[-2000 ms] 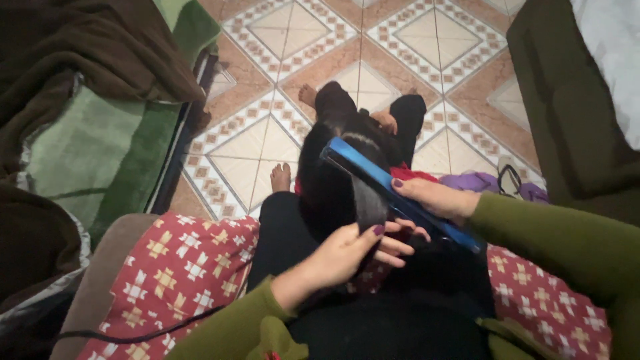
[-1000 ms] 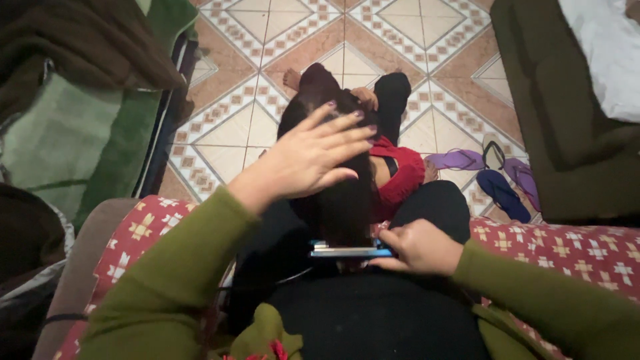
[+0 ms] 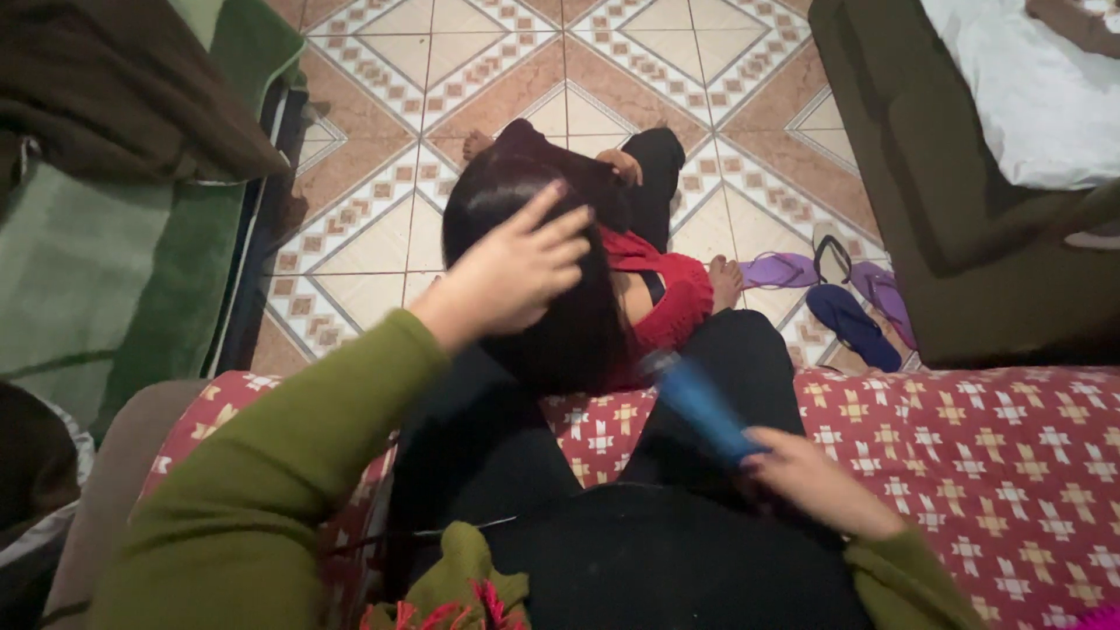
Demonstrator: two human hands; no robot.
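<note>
Long dark hair (image 3: 560,341) hangs down the back of a person in a red top (image 3: 669,297), who sits on the floor between my legs. My left hand (image 3: 516,267) rests on the hair at the head, fingers spread, with no tool in it. Off to the right of the hair, over my thigh, my right hand (image 3: 805,468) grips a blue hair straightener (image 3: 704,407), blurred and pointing up and left. Whether the straightener's plates are together cannot be told. A thin cord (image 3: 464,528) crosses my lap.
Purple flip-flops (image 3: 777,269) and a dark blue one (image 3: 853,328) lie on the tiled floor at right. A dark sofa (image 3: 927,219) bearing white fabric (image 3: 1024,105) stands beyond them. Red patterned cloth (image 3: 971,464) covers my seat. Green and brown blankets (image 3: 105,254) are at left.
Two seconds ago both hands were together at a lock of hair by the straightener. Since one second ago, the straightener has moved right, away from the hair ends; my left hand remains at the head.
</note>
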